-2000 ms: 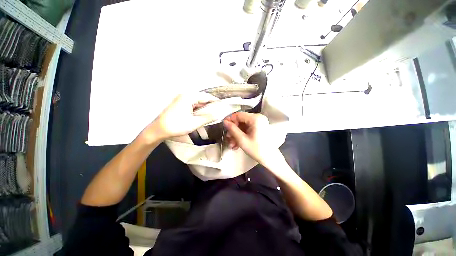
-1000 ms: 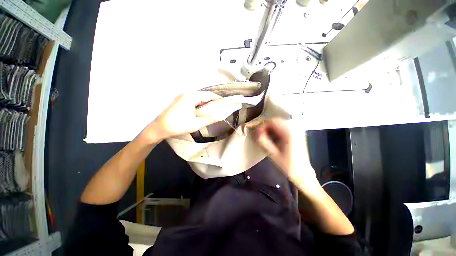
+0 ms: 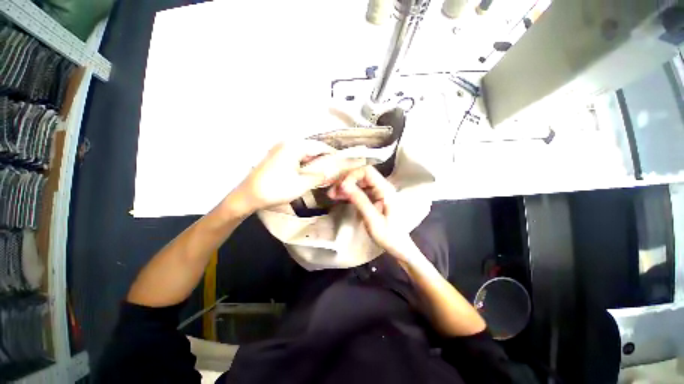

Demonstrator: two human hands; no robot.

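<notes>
The beige bag body hangs over the front edge of the white table, against the wearer's dark clothing, its opening facing up. Darker lining shows inside the opening. My left hand grips the bag's opening edge from the left. My right hand is at the middle of the opening, fingertips pinched together close to my left fingertips. Whatever lies between the right fingertips is too small to tell. The metal post rises just behind the bag.
The white table carries the off-white machine arm at right and pale spools at the back. A thin black cord lies beside the arm. A shelf of stacked dark pieces stands at left. A round container is below right.
My right hand moved away to the right, blurred, a second ago, and is now back at the bag opening beside my left hand. My left hand has stayed nearly in place on the bag.
</notes>
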